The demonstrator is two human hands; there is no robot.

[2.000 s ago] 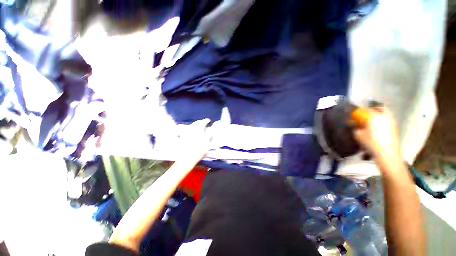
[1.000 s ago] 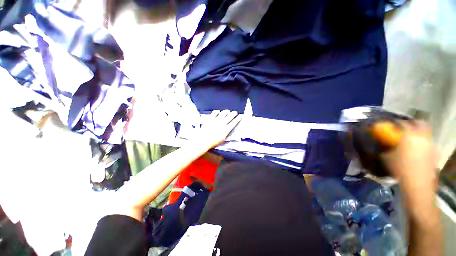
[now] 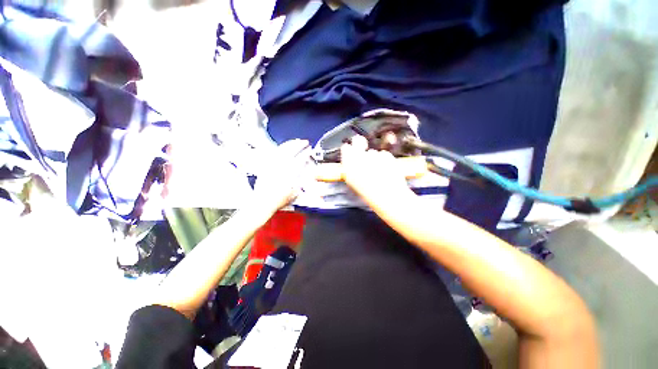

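A navy garment panel [image 3: 462, 101] lies on the pressing table with creases near its middle and a pale strip along its near edge. A small navy piece [image 3: 476, 200] lies at the strip's right end. The steam iron [image 3: 382, 130] rests over the near edge of the panel, its orange-yellow handle running sideways. My right hand [image 3: 357, 162] is closed round the handle. My left hand [image 3: 287, 169] is at the strip just left of the iron, overexposed; its fingers and any hold on the cloth are unclear.
The teal steam hose [image 3: 527, 191] runs right from the iron. Tangled navy and pale cloth [image 3: 108, 115] is heaped at the left, partly in glare. The pale table cover [image 3: 602, 108] shows at the right. Red cloth [image 3: 278, 234] and dark cloth hang below the table edge.
My right hand and the iron have moved left from the strip's right end to beside my left hand. The iron has turned, and its hose now crosses the panel.
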